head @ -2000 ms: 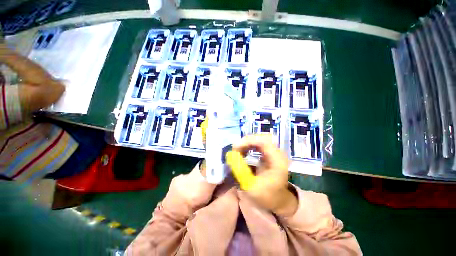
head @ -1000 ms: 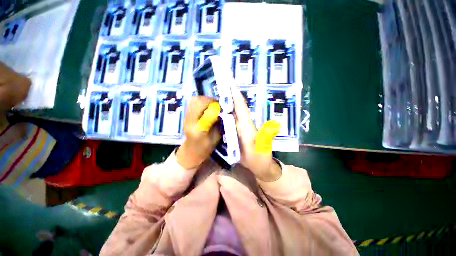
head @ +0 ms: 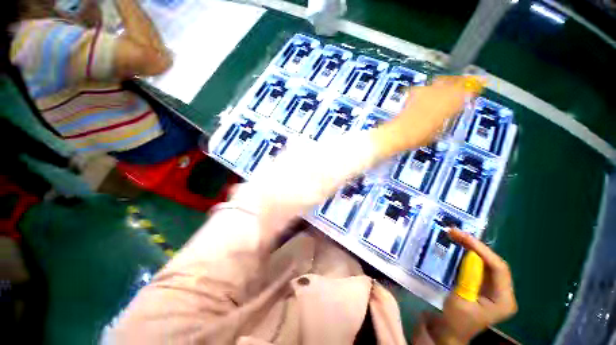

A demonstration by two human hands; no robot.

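The blister tray (head: pixel 432 296) lies on the bench, its pockets holding display modules (head: pixel 466 182) with black flex and pale labels upward. My left hand (head: pixel 435 108) reaches across the tray to the back row, over a pocket left of the back right corner. A yellow finger cot shows at its tip; what is under the fingers is hidden. A module (head: pixel 488 127) sits in the back right pocket. My right hand (head: pixel 483 290) is at the front right corner, fingers apart, one fingertip over the module there. My left sleeve hides part of the front row.
A person in a striped shirt (head: pixel 74 74) sits at the left, an arm beside a white sheet (head: pixel 209 54). A red stool (head: pixel 169 182) stands below the bench. A white rail (head: pixel 567 121) runs behind. Grey upright trays (head: pixel 594 296) stand at the right edge.
The view has turned and shifted. The modules held between my hands are no longer seen there. My left hand has moved to the back row, my right to the front corner. The back right pocket now holds a module.
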